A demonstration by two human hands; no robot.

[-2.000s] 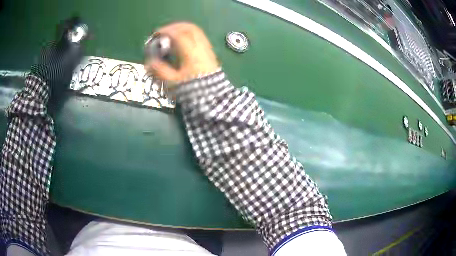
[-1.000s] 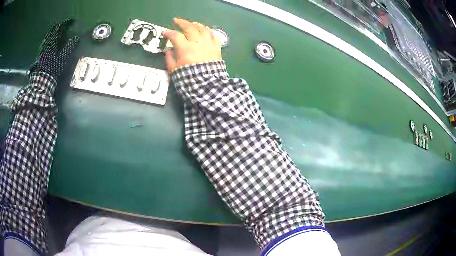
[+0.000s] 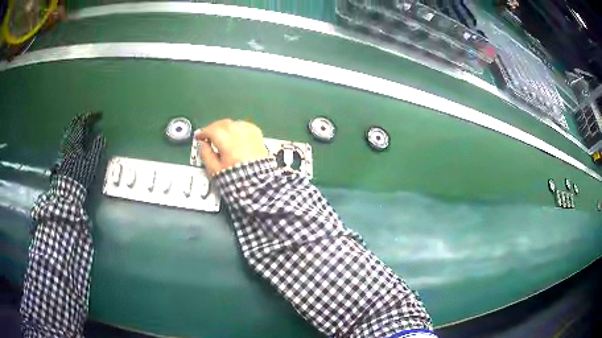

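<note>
A metal frame plate with rounded cutouts lies on the green bench, its middle hidden under my bare right hand. The fingertips are bent down at its left end; whether they grip it is hidden. A pale fixture plate with a row of raised pieces lies just nearer and to the left. My gloved left hand rests left of the fixture, empty, fingers apart. One round disc part lies left of the frame's left end. A second disc and a third disc lie to the right.
Several small discs and a small slotted piece lie at the far right. Pale metal strips run along the bench beyond the work. Clear plastic trays stand at the far right. A yellow round object shows at the top left.
The frame has gone from on top of the fixture to beyond it and rightward. Both hands have let go of the discs held two seconds ago. The view has tilted up.
</note>
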